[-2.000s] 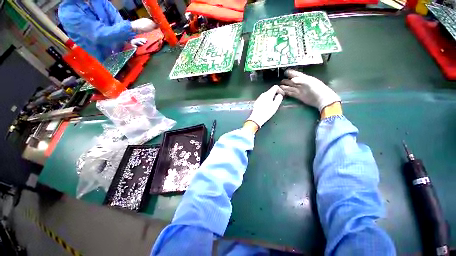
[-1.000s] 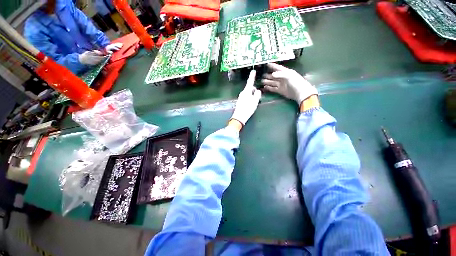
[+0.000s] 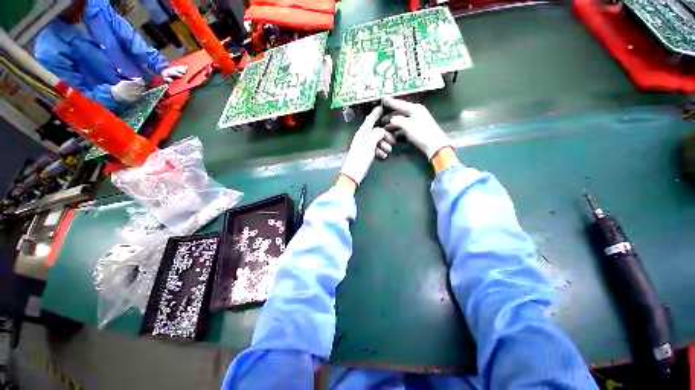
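Observation:
A green circuit board (image 3: 400,57) lies solder side up on the far part of the bench, raised on the parts beneath it. My left hand (image 3: 368,143), white-gloved, has its fingertips at the board's near edge. My right hand (image 3: 415,126), also gloved, is beside it, with fingertips at the same edge and the two hands touching or nearly so. Whether the fingers hold a small part under the edge is hidden. A second green board (image 3: 278,82) lies just left, also solder side up.
Two black trays of small parts (image 3: 183,286) (image 3: 255,255) lie left of my sleeve, a thin dark tool (image 3: 302,204) beside them. Plastic bags (image 3: 179,183) lie farther left. An electric screwdriver (image 3: 631,286) lies right. A person in blue (image 3: 95,53) works far left. Red pads (image 3: 629,57) lie far right.
The view has shifted, so the bench things sit farther left. My right hand has moved left along the board's near edge, closer to my left hand. The screwdriver still lies on the bench.

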